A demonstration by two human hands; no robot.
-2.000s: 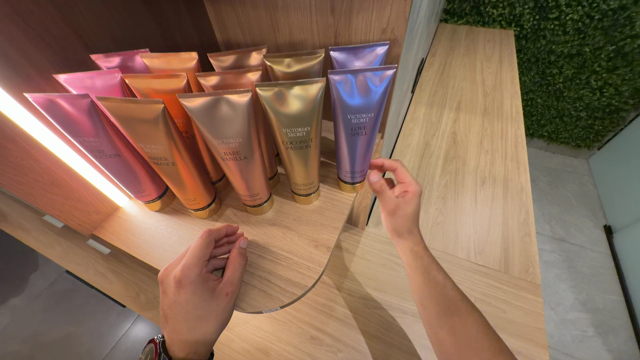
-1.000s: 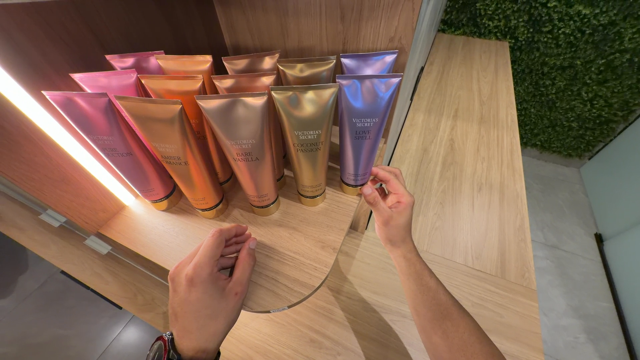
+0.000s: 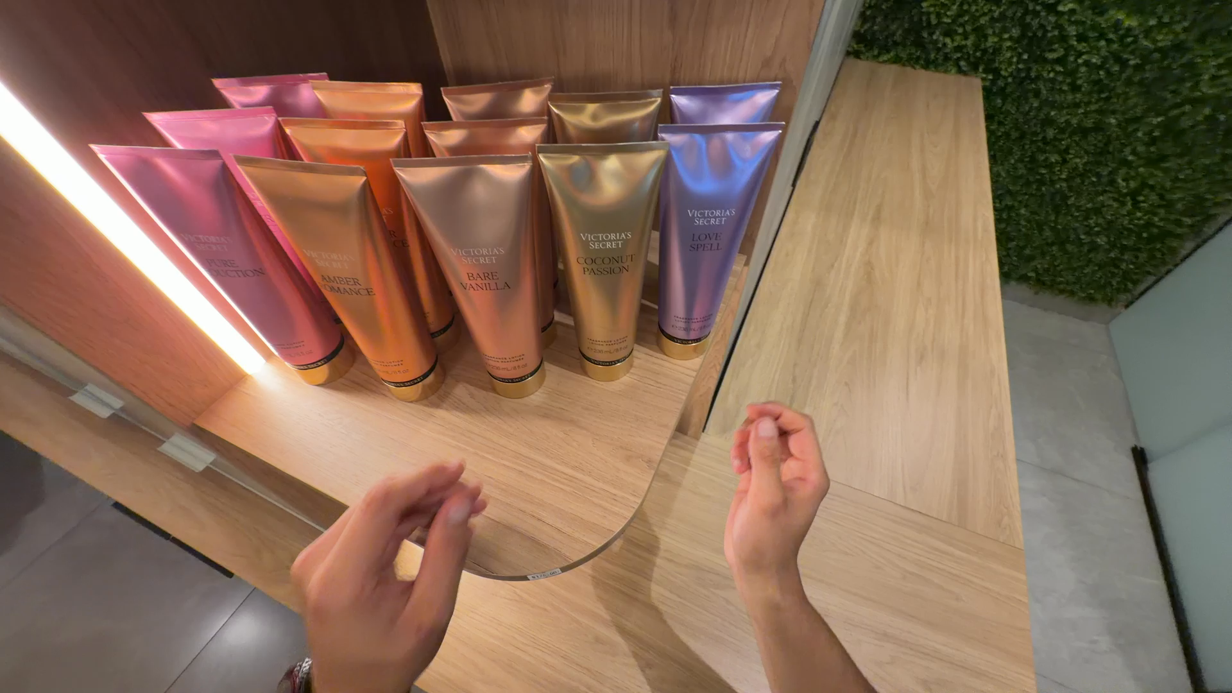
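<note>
Several metallic lotion tubes stand on their gold caps in rows on a wooden shelf: pink [image 3: 236, 265], amber [image 3: 351, 279], rose-gold [image 3: 481, 269], gold [image 3: 606, 250] and purple [image 3: 707, 231]. My left hand [image 3: 385, 568] hovers over the shelf's near edge, its fingers curled and the thumb near them, holding nothing that I can see. My right hand [image 3: 775, 481] is below and to the right of the purple tube, apart from it, with bent fingers close to the thumb and nothing visible in it.
The wooden shelf [image 3: 577, 462] has a rounded front corner. Left of the tubes runs a bright light strip [image 3: 125, 231]. A wooden counter [image 3: 895, 289] extends along the right, beside a green leafy wall [image 3: 1097, 144]. Grey floor [image 3: 1078, 539] and a glass panel [image 3: 1179, 385] lie farther right.
My right hand has drawn back from the base of the purple tube, down toward me. The tubes keep their places on the shelf. My left hand stays near the shelf's front edge.
</note>
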